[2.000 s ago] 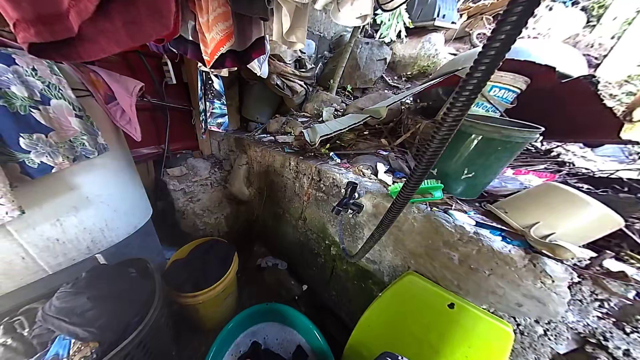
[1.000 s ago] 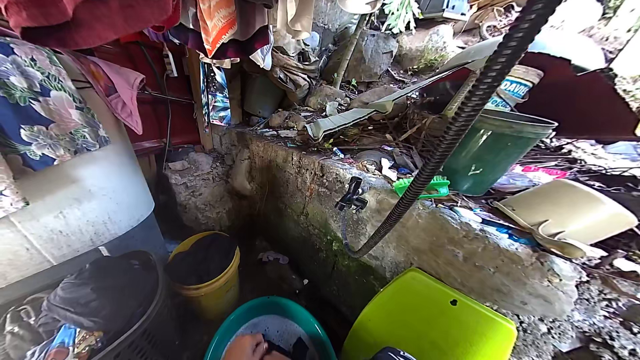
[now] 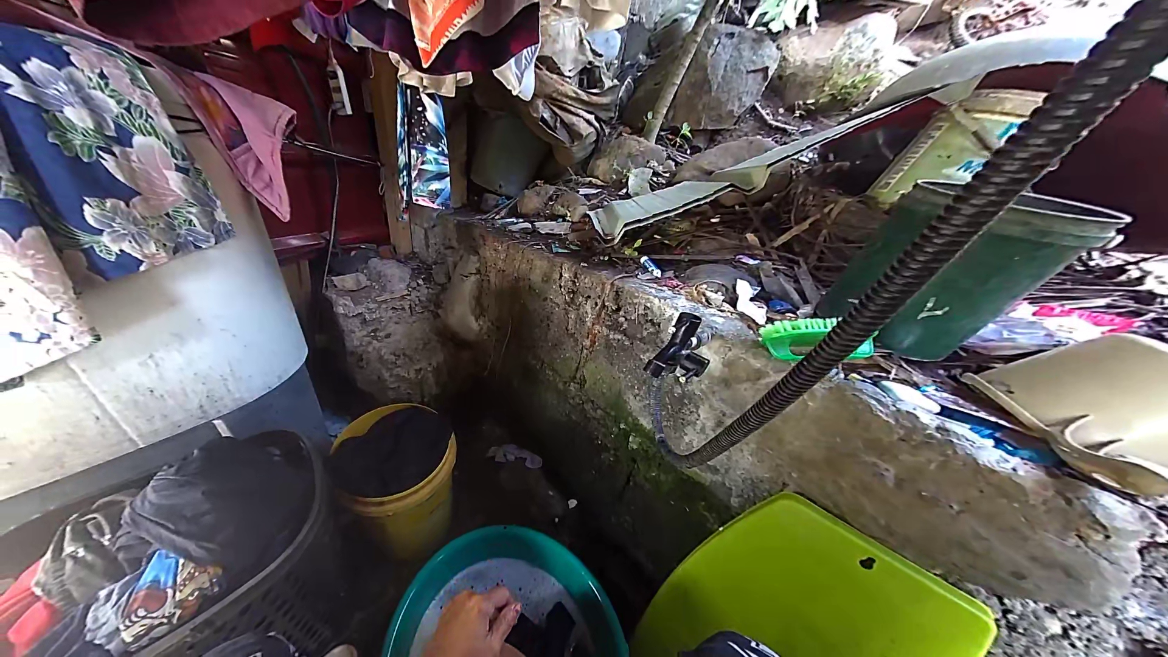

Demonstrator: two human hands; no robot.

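At the bottom of the head view, my left hand (image 3: 473, 624) is over a teal basin (image 3: 422, 585) of sudsy water. Its fingers are curled on a dark cloth (image 3: 553, 630) in the basin, and the frame's lower edge cuts off the wrist. My right hand is not in view. A lime-green plastic board or lid (image 3: 812, 584) leans at the right of the basin. Behind the basin, to the left, stands a yellow bucket (image 3: 411, 516) holding dark cloth (image 3: 392, 452). A dark laundry basket (image 3: 306, 547) piled with clothes is at the lower left.
A mossy concrete ledge (image 3: 584, 319) runs behind the basin, bearing a green scrub brush (image 3: 792, 339), a green bucket (image 3: 967, 292) and litter. A black faucet (image 3: 677, 349) stands out from it. A ribbed black hose (image 3: 876, 306) crosses diagonally. Clothes (image 3: 474, 27) hang overhead.
My left hand has come into view over the teal basin; two seconds ago no hand showed there. It is on the dark cloth now.
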